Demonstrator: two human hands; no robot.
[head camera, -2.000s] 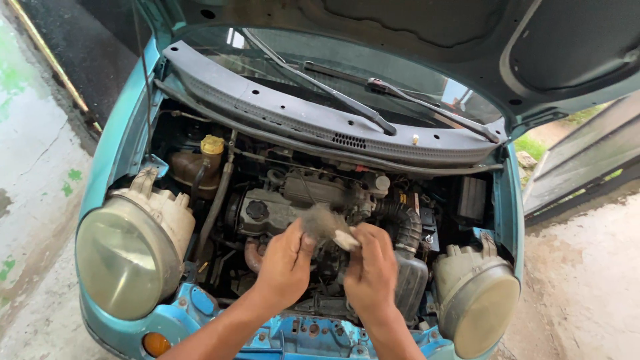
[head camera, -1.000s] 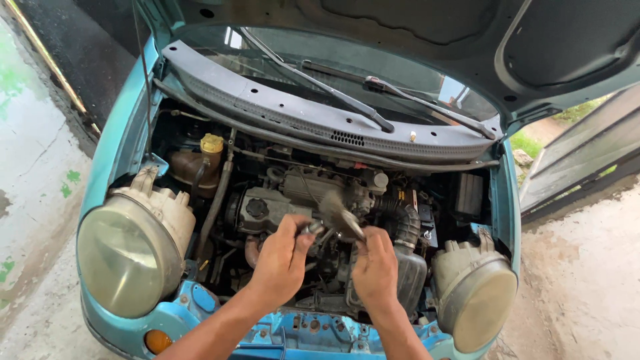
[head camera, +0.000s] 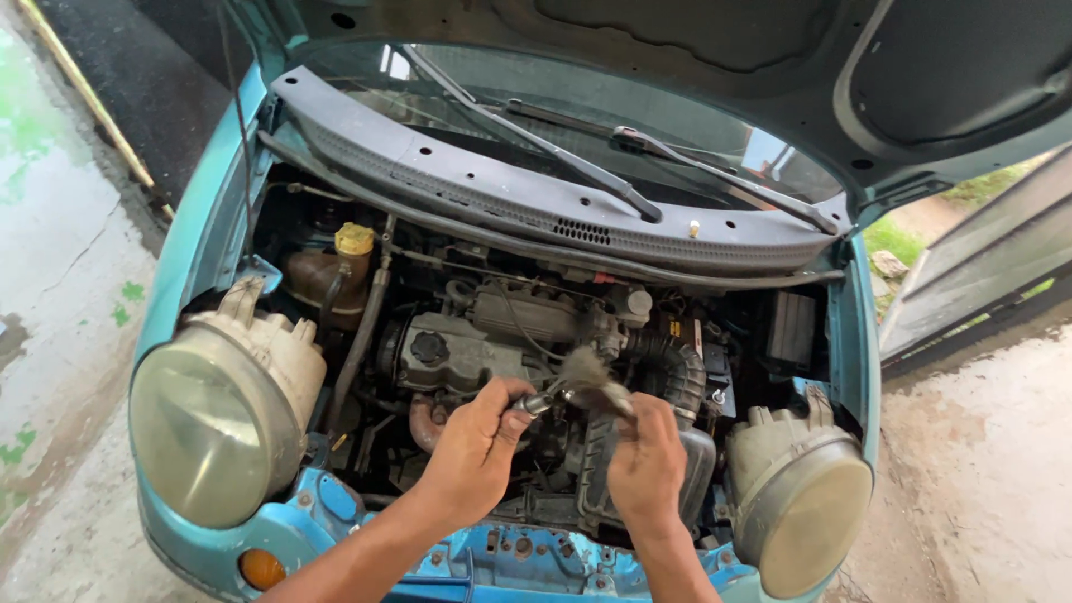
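Over the engine bay, my left hand (head camera: 477, 444) is closed around a small cylindrical metal part (head camera: 534, 404), likely a spark plug, held between thumb and fingers. My right hand (head camera: 646, 456) grips a brush (head camera: 615, 396), whose blurred greyish bristles are by the tip of the metal part. Whether they touch is unclear. Behind and below both hands lies the engine, with its valve cover (head camera: 461, 356) and black oil filler cap (head camera: 430, 347). The black air filter housing (head camera: 695, 473) is partly hidden by my right hand.
Loose-looking headlights (head camera: 213, 427) (head camera: 808, 507) flank the bay of the blue car. A yellow-capped reservoir (head camera: 353, 240) stands at the back left. The raised hood (head camera: 670, 50) hangs overhead. A small pale object (head camera: 693, 229) sits on the grey cowl (head camera: 502, 193). A corrugated intake hose (head camera: 682, 377) runs at the right.
The brush has changed its angle near the metal part, and my hands have shifted slightly. Both hands keep their hold.
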